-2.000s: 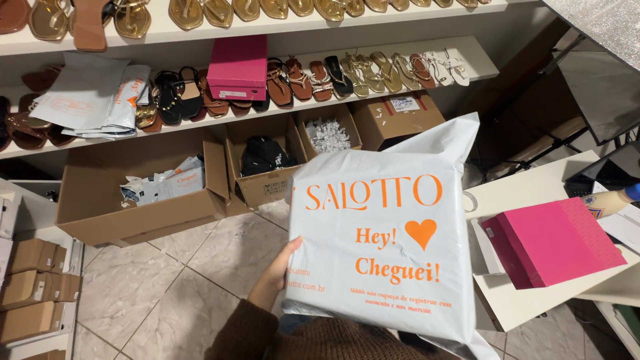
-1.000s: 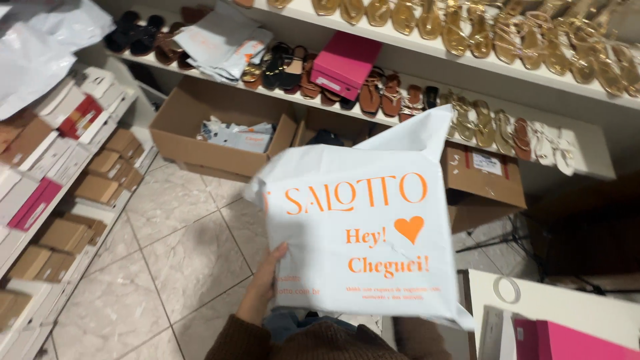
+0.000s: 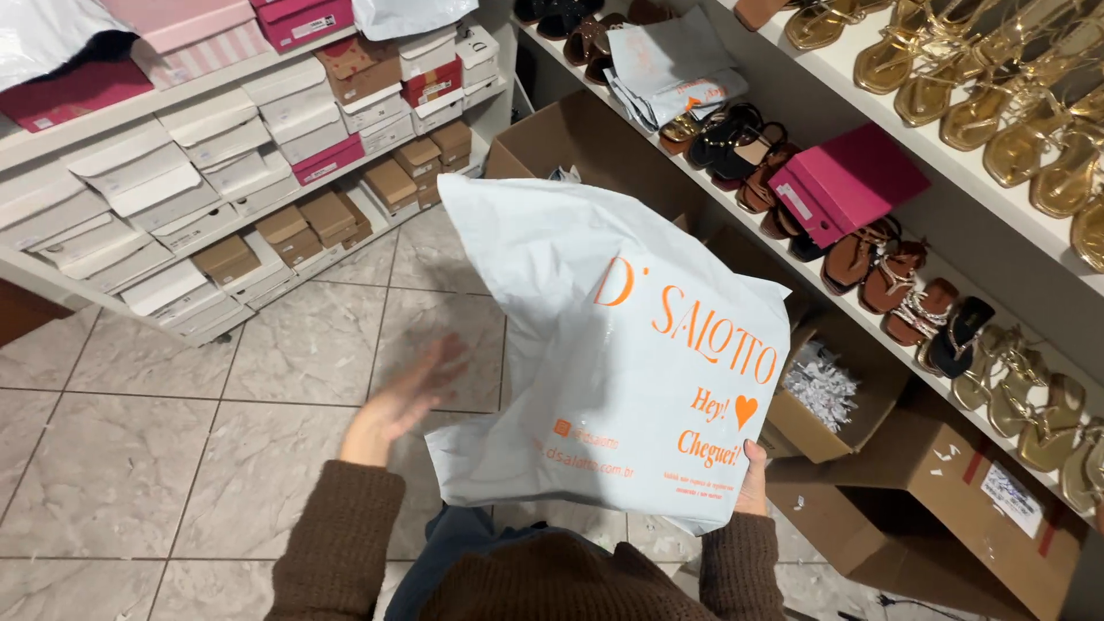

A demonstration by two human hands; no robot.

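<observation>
A filled white plastic mailing bag point(image 3: 630, 379) with orange print and a heart hangs in front of my body, tilted. My right hand point(image 3: 753, 479) grips its lower right edge, the thumb on the front and the other fingers hidden behind. My left hand point(image 3: 418, 388), blurred, is off the bag to its left, its fingers apart and nothing in them. More white mailing bags point(image 3: 668, 65), folded flat, lie on the sandal shelf beyond.
Shoe boxes point(image 3: 207, 129) fill the shelving at left. Sandals point(image 3: 897, 276) and a pink box point(image 3: 845, 185) stand on the right shelf. Beneath it are open cardboard boxes point(image 3: 595, 147), one with shredded paper point(image 3: 819, 388). Tiled floor point(image 3: 293, 448) shows at lower left.
My left hand, on the bag's left side in the earlier frames, has come off it. The bag is now tilted, with its right side lower. The view has swung left towards the shoe boxes.
</observation>
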